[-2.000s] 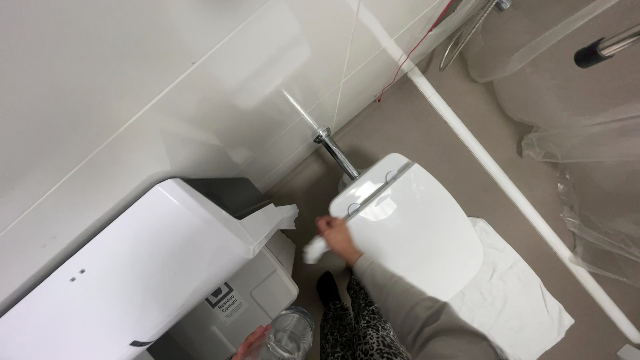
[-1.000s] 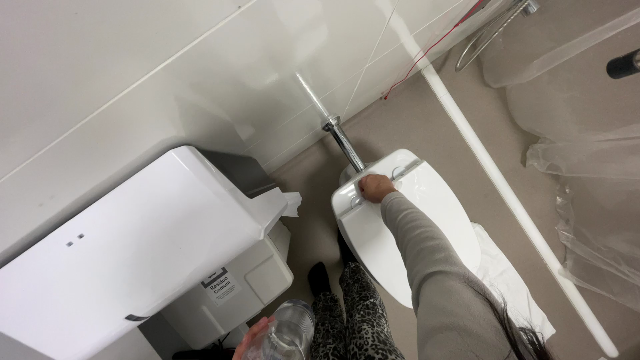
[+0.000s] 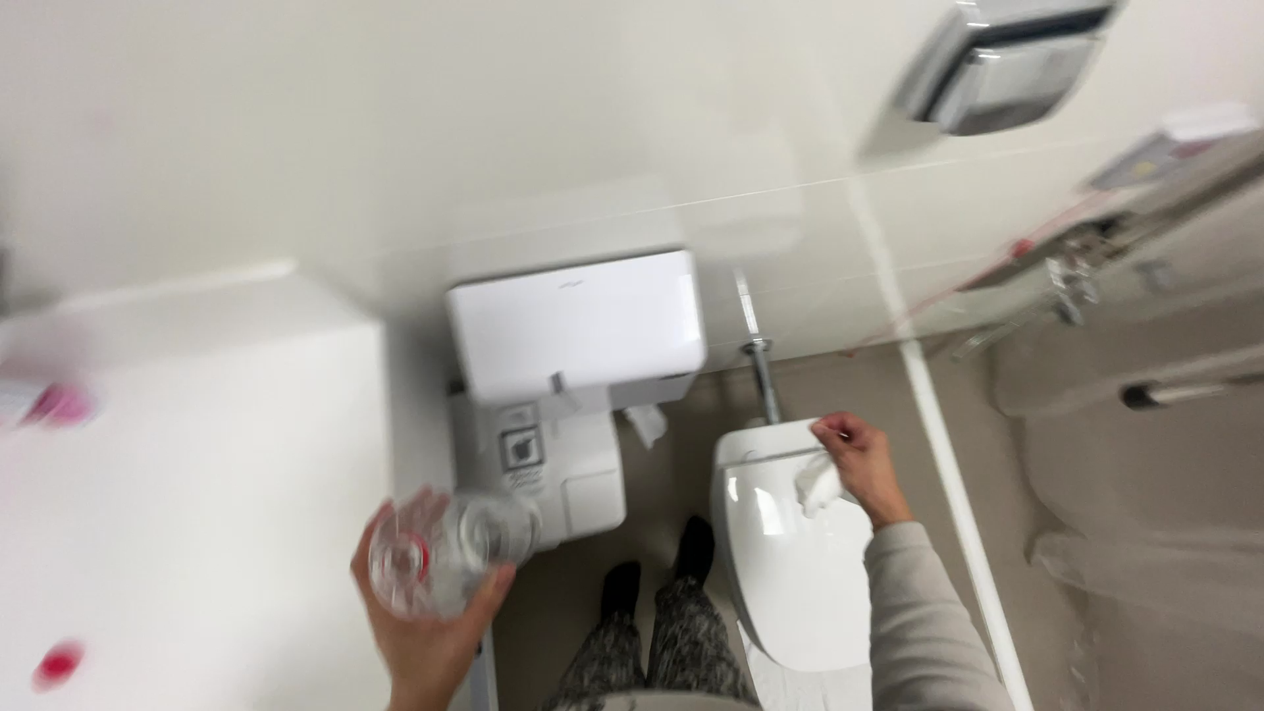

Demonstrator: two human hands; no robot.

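Note:
My left hand (image 3: 420,632) is wrapped around clear containers, which look like glasses or cups (image 3: 449,553), with a red spot inside one; whether they are one or two pieces I cannot tell. This hand is over the edge of the white counter. At the right, my right hand (image 3: 861,464) pinches something small between thumb and fingers, and a crumpled white tissue (image 3: 820,484) hangs below it. Beneath that hand lies the closed white lid of a toilet (image 3: 790,553). The picture is blurred.
A white paper dispenser (image 3: 583,321) on the wall has paper (image 3: 647,425) hanging out, above a white waste bin (image 3: 583,494). The white counter (image 3: 227,513) bears blurred pink and red things. A white pipe or strip (image 3: 948,464) runs beside the toilet. Clear plastic sheeting (image 3: 1136,583) hangs right.
My right hand has left the hinge end of the toilet lid and is above the lid's right side. The view has swung left, bringing the counter and the whole left hand in.

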